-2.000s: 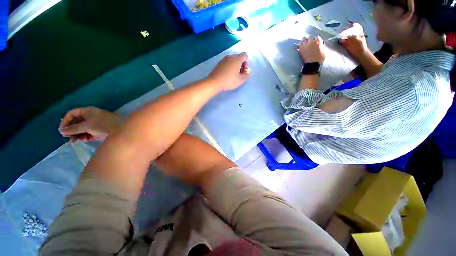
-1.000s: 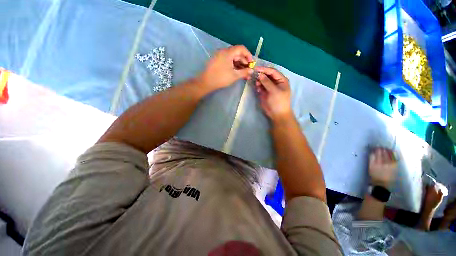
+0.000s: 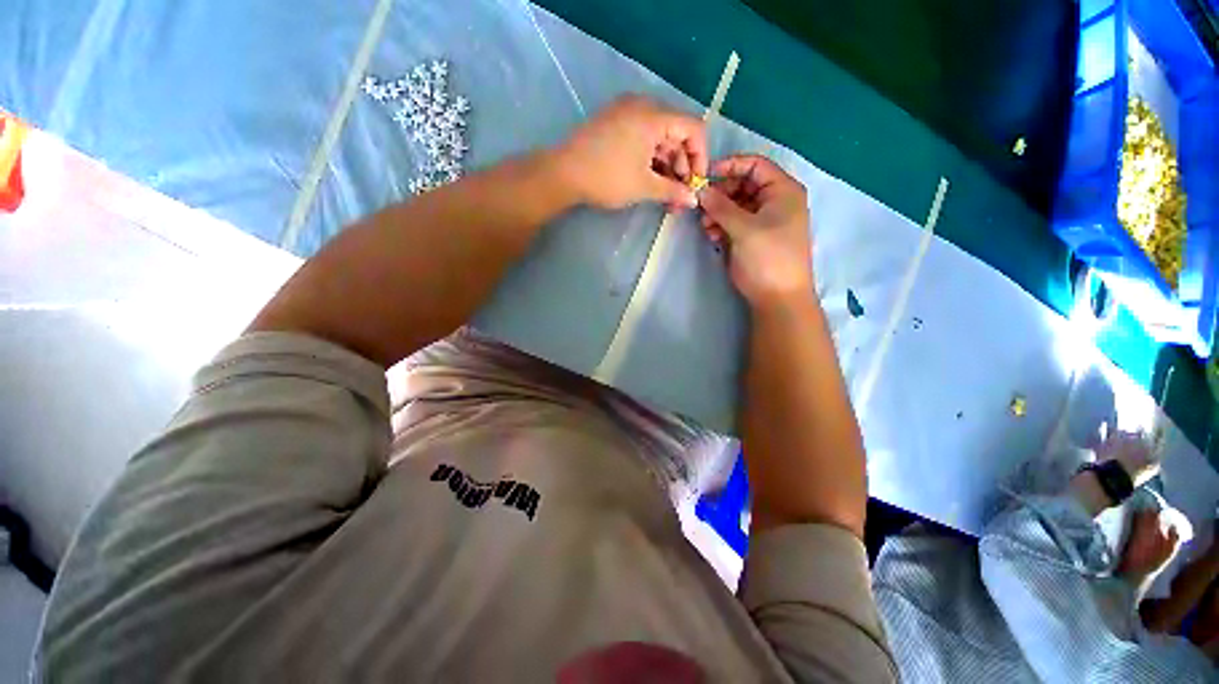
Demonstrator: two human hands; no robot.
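Observation:
My left hand (image 3: 639,155) and my right hand (image 3: 765,230) meet above the pale blue-white table cover (image 3: 535,287). A small yellow part (image 3: 698,183) is pinched between their fingertips. The fingers hide most of it, and I cannot tell if a white part is joined to it. A loose pile of small white parts (image 3: 435,118) lies on the cover beyond my left forearm.
The dark green belt (image 3: 856,134) runs beyond the cover and bears a small yellowish piece (image 3: 1020,146). A blue bin (image 3: 1086,147) of yellow parts stands upper right. One yellow piece (image 3: 1019,405) lies near a neighbour's watch-wearing arm (image 3: 1112,478). Cream tape strips cross the cover.
My forearms were crossed and my hands apart; now they are uncrossed and together at the yellow part. The view has swung. The neighbour's hand has drawn back, and a yellow piece shows on the cover there.

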